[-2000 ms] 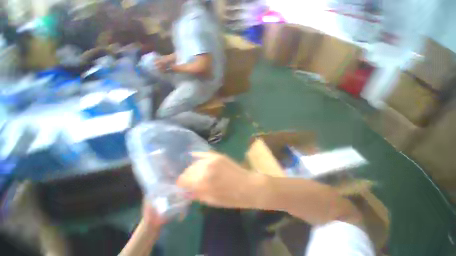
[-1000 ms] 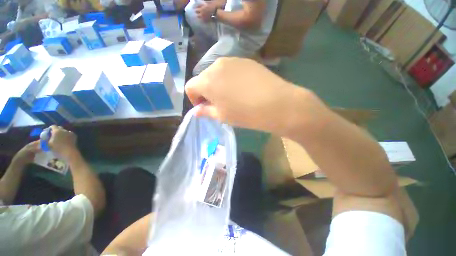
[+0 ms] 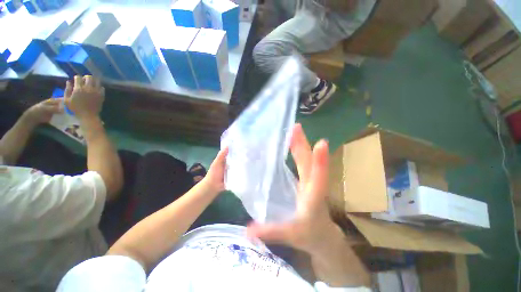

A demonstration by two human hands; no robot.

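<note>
A crinkled, see-through poly bag (image 3: pixel 260 148) stands up in front of my chest, its pointed top blurred. Its contents cannot be made out now. My left hand (image 3: pixel 219 168) grips the bag's left edge. My right hand (image 3: pixel 308 194) is at the bag's lower right, fingers spread and blurred, palm side towards the bag. Whether it touches the bag is unclear.
A brown shipping carton (image 3: pixel 364 181) with open flaps stands at the right, holding white and blue boxes (image 3: pixel 448 206). Retail boxes (image 3: pixel 194 60) stand on the white-topped table (image 3: pixel 231 85). A seated person (image 3: pixel 57 205) works at the left; another person's legs (image 3: pixel 285 48) are ahead.
My right hand has let go of the bag's top, moved down and opened. My left hand now shows at the bag's left edge. The view has shifted towards the floor and carton.
</note>
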